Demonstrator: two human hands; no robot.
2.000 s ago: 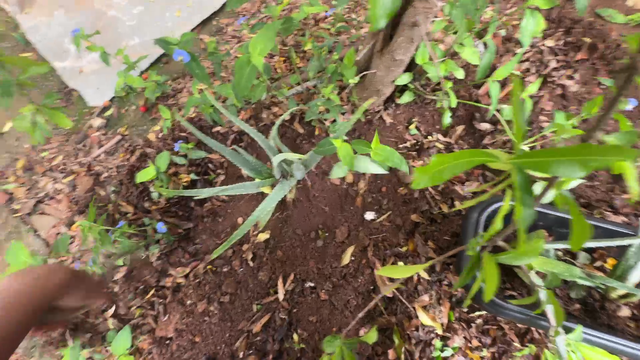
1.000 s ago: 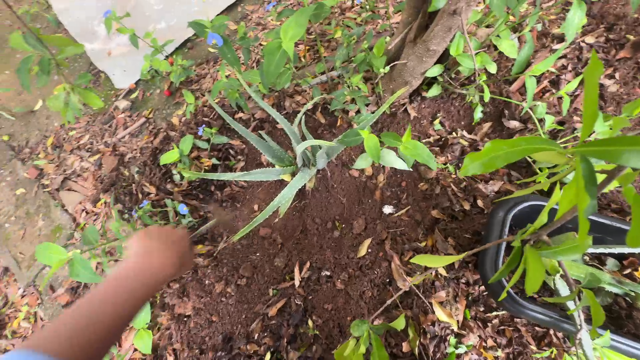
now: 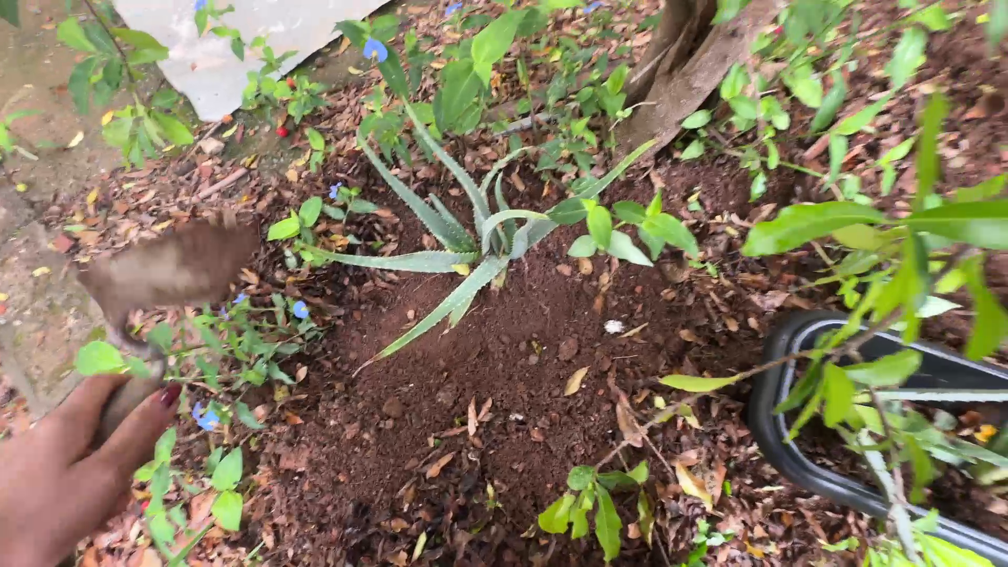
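Note:
My left hand (image 3: pixel 75 468), at the lower left edge, grips the handle of a hand trowel (image 3: pixel 169 268). The trowel's soil-covered metal blade is blurred and points to the right, above low plants. To the right of the blade, an aloe plant (image 3: pixel 492 244) with spiny grey-green leaves stands in loose reddish-brown soil (image 3: pixel 488 370). One long leaf droops forward over the soil. The trowel and the aloe are apart. My right hand is not in view.
A black plastic tray (image 3: pixel 776 425) with soil and aloe leaves lies at the right, partly behind a leafy branch (image 3: pixel 890 228). A tree trunk (image 3: pixel 685 71) stands at the top, and a pale flat slab (image 3: pixel 228 47) lies at the upper left. Blue-flowered weeds (image 3: pixel 252 339) grow beside the trowel.
The trowel is now plainly visible in my left hand; in the earlier frames it was blurred or hard to make out. The aloe stands as before.

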